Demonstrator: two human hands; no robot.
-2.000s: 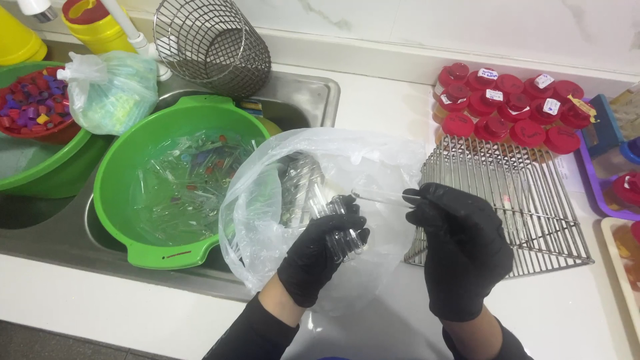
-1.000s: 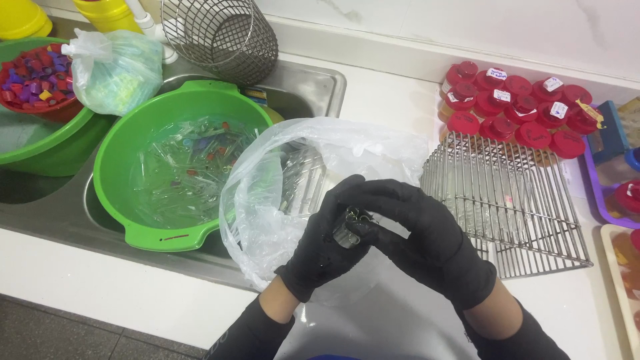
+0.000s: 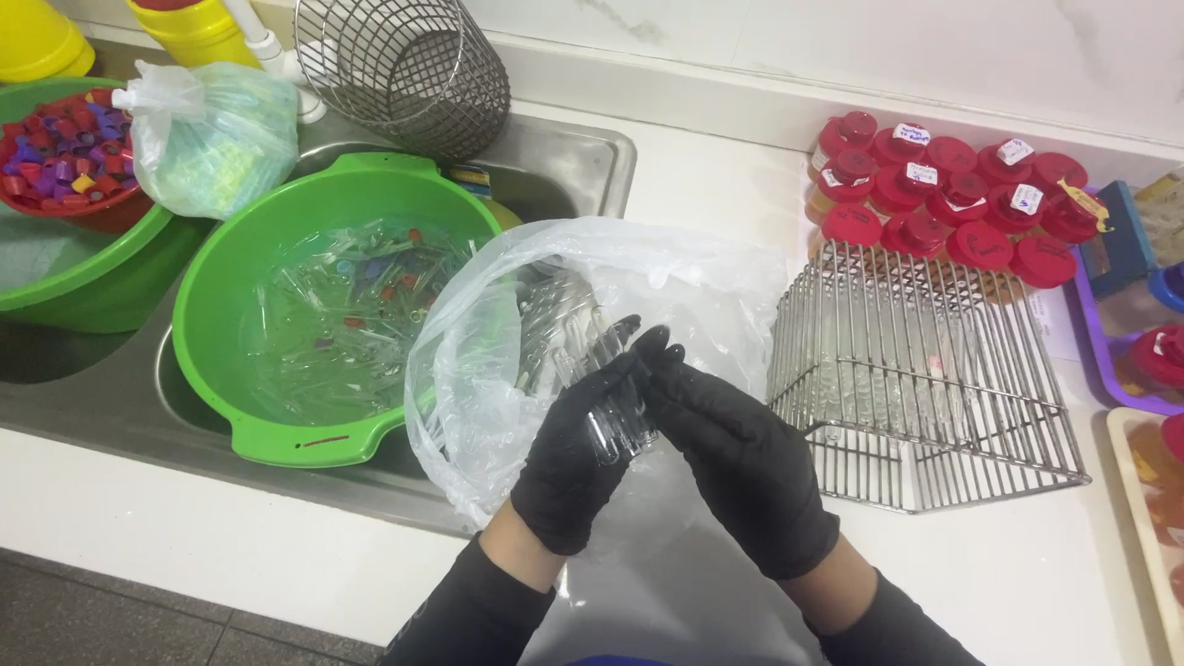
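Note:
In a black glove, my left hand point(image 3: 578, 453) is closed round a bundle of clear glass test tubes point(image 3: 620, 421), rounded ends toward me. My right hand point(image 3: 735, 453), gloved too, rests its fingertips against the tubes' right side; whether it grips any cannot be told. Under and behind both hands lies an opened clear plastic bag point(image 3: 472, 361) with more glass tubes inside. To the left, a green plastic basin point(image 3: 208, 342) holds liquid, many glass tubes and some coloured caps. Right of my hands is a metal wire basket point(image 3: 934, 444) lying on its side, with glass tubes inside.
A steel sink point(image 3: 610, 157) lies under the basin. Behind it stand a wire mesh basket point(image 3: 499, 92), a tied plastic bag point(image 3: 222, 148) and a red bowl of coloured caps point(image 3: 102, 217). Red-lidded specimen jars point(image 3: 948, 203) stand at back right, near a purple tray point(image 3: 1101, 356).
Two seconds ago my right hand held a single tube apart from the bundle. Both hands then came together round the bundle; now the right fingers lie straighter along its side.

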